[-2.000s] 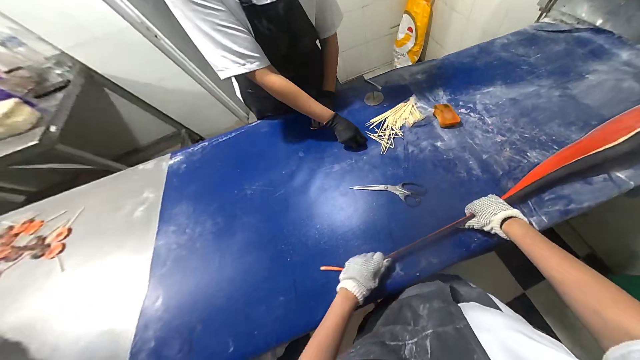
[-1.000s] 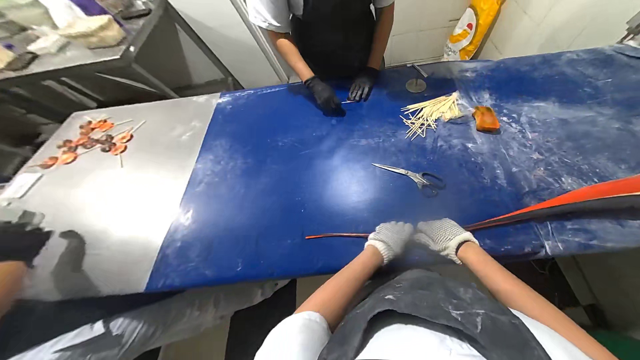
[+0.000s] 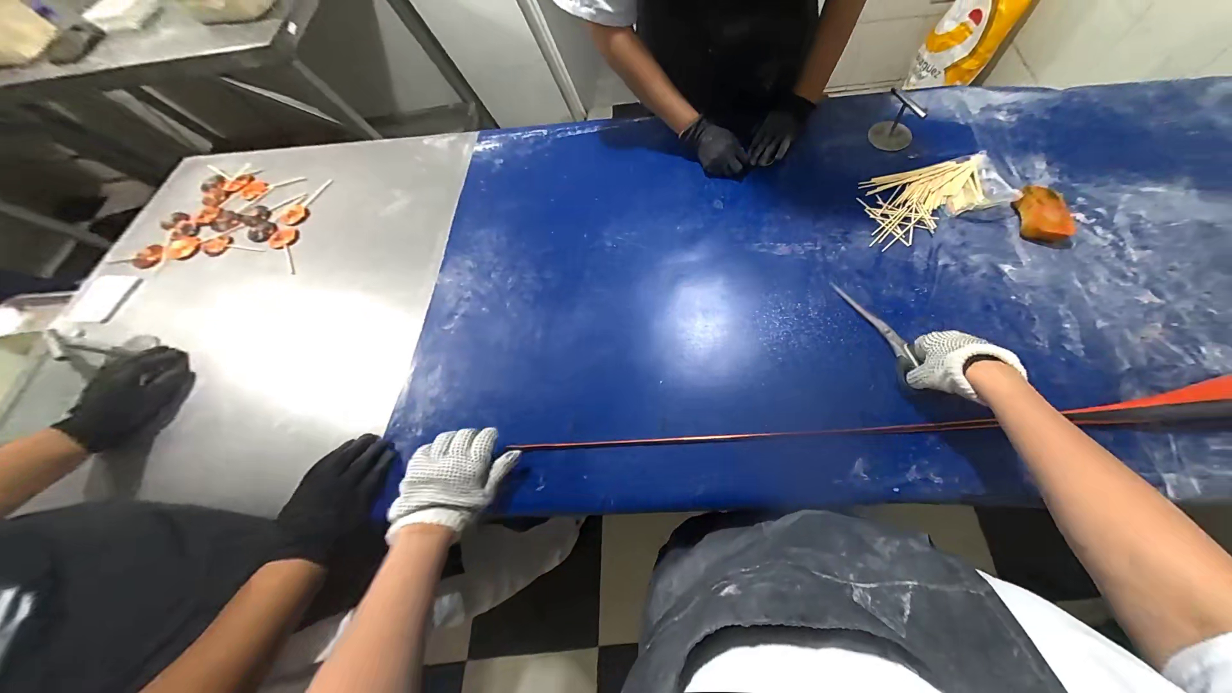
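My left hand [image 3: 449, 478], in a white knit glove, lies over the left end of a long thin red and dark candy rope [image 3: 712, 439]; whether its fingers pinch the rope cannot be told. The rope runs along the near edge of the blue table and widens at the right into a thick red and black mass [image 3: 1179, 402]. My right hand [image 3: 962, 364], gloved alike, grips the handles of metal scissors [image 3: 878, 325], whose blades point up and left. Beyond the scissors lie thin pale sticks [image 3: 914, 197] and an orange-brown block [image 3: 1043, 214].
Round lollipops [image 3: 226, 219] lie on the bare metal part of the table [image 3: 385, 207]. A co-worker's black-gloved hands [image 3: 746, 146] rest at the far edge; another's [image 3: 337, 481] are at the left, one close to my left hand. A round metal press [image 3: 890, 135] stands behind the sticks.
My left hand has moved left, and the thin rope now reaches farther left. My right hand has left the rope and taken hold of the scissors. A second co-worker has come farther into view.
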